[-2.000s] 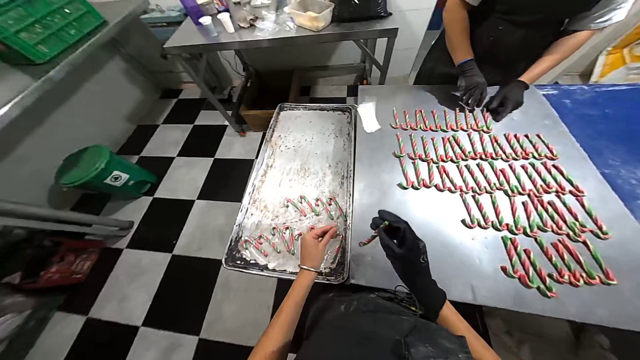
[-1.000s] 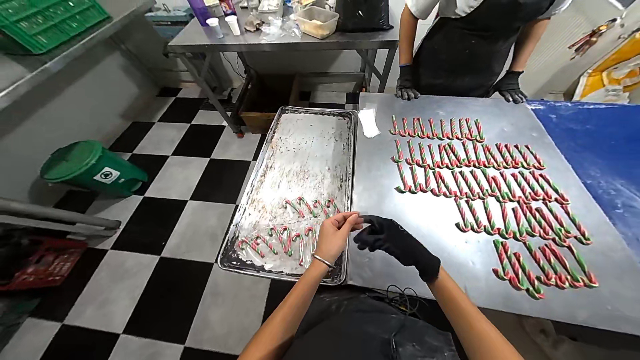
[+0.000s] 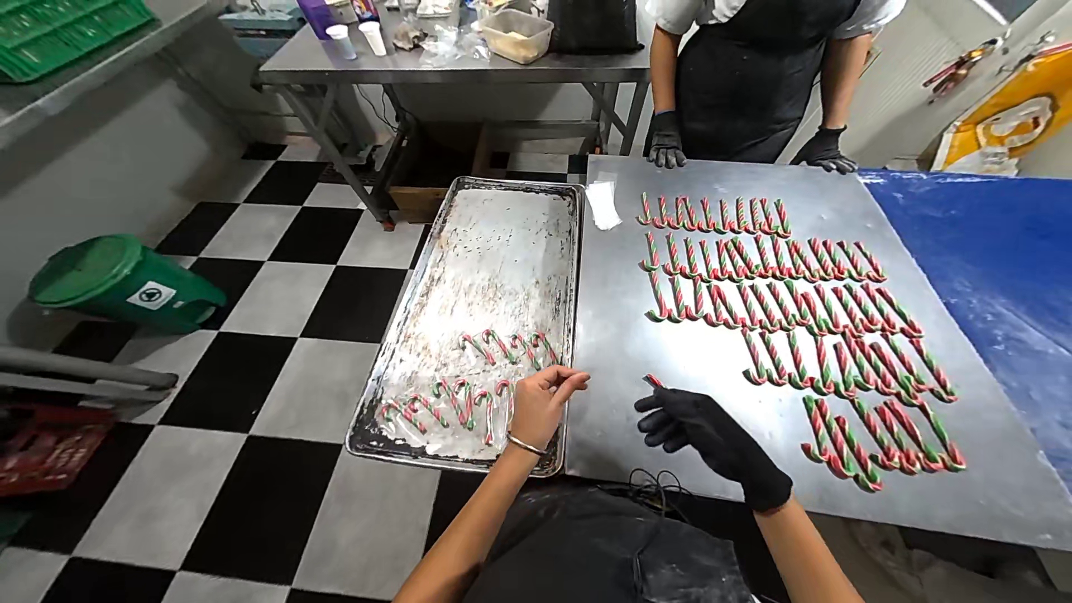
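My left hand (image 3: 546,402), bare and with a bracelet at the wrist, is over the near right edge of a worn metal baking tray (image 3: 578,251). Its thumb and forefinger are pinched together; whether something thin is between them I cannot tell. Wrapped candy canes (image 3: 456,402) lie on the tray's near part. My right hand (image 3: 691,427), in a black glove, is over the steel table (image 3: 620,352) to the right. A small red and green candy piece (image 3: 652,381) shows at its fingertips. Rows of red, white and green candy canes (image 3: 779,306) cover the table's right side.
Across the table stands a person in a black apron (image 3: 737,84), gloved hands on its edge. A white paper (image 3: 603,205) lies beside the tray. A second steel table (image 3: 419,69) holds cups and a plastic container (image 3: 517,35). A green bin (image 3: 126,280) is on the floor at left.
My hands came together a second ago and are now apart. The other person's hands, which were at the far candy row two seconds ago, now rest on the table's far edge.
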